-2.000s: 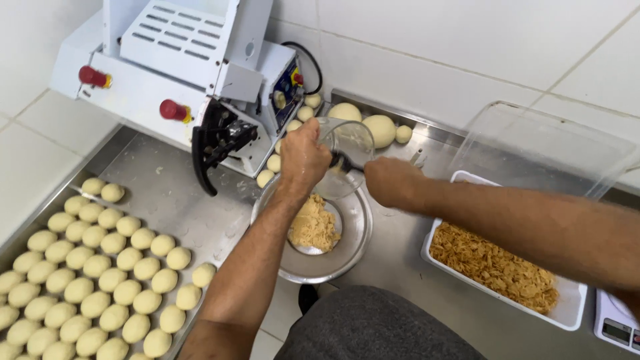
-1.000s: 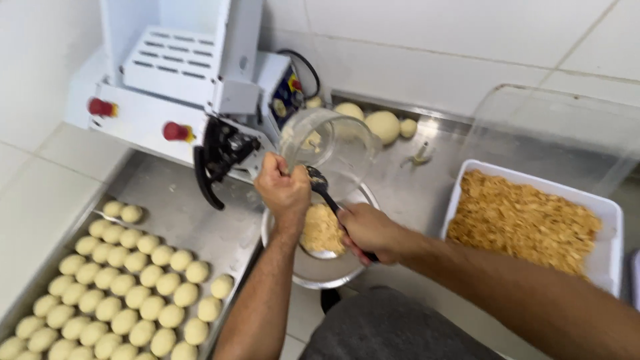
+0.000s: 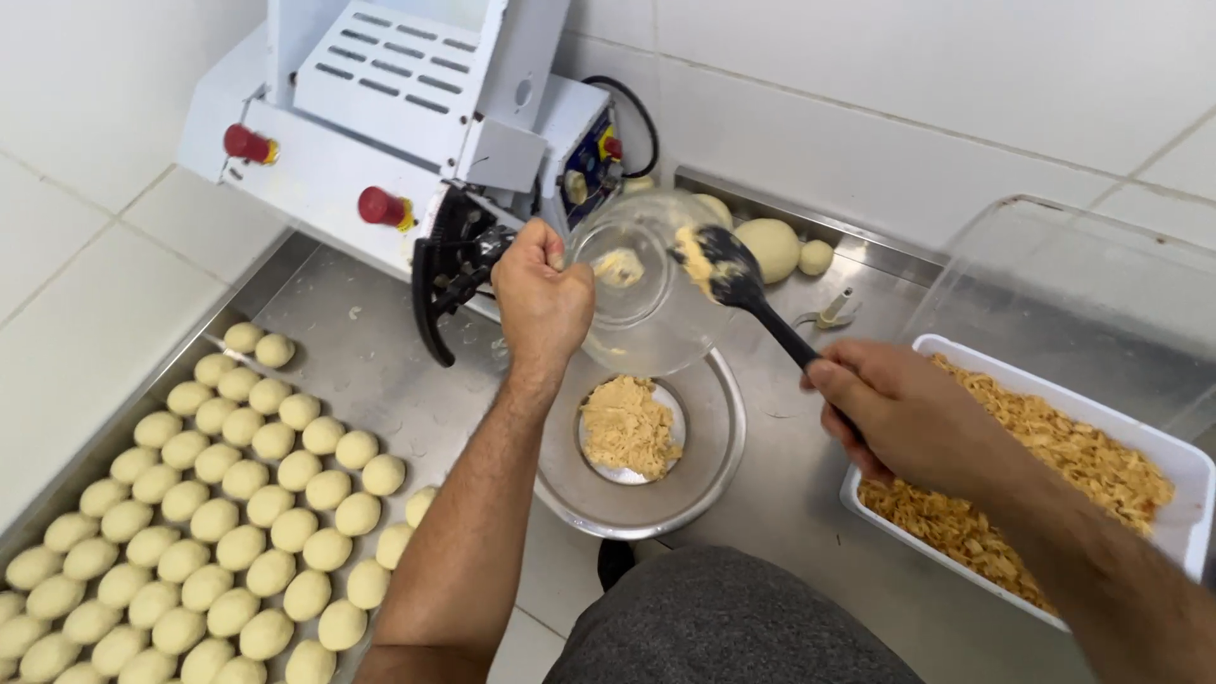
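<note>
My left hand point(image 3: 543, 299) grips the side of a clear plastic processor jar point(image 3: 655, 332), tilted over a round metal bowl point(image 3: 727, 446). Some pale paste sticks inside the jar. In my right hand point(image 3: 879, 408) is the handle of a black spatula point(image 3: 779, 328); its paste-smeared head is at the jar's right side. Whether the head touches the jar cannot be told. A lump of light orange shredded filling point(image 3: 629, 427) lies in the bowl below.
A white machine point(image 3: 332, 199) with red knobs stands back left. Rows of dough balls point(image 3: 239, 520) fill the left front. Larger dough balls point(image 3: 768, 249) and a processor blade point(image 3: 831, 315) lie behind the bowl. At right are a white tub point(image 3: 1183, 475) of shredded filling and a clear lid point(image 3: 1054, 285).
The spatula was at the jar's left side a second ago, near my left hand; its head is now at the right side. My right hand has moved right, away from my left.
</note>
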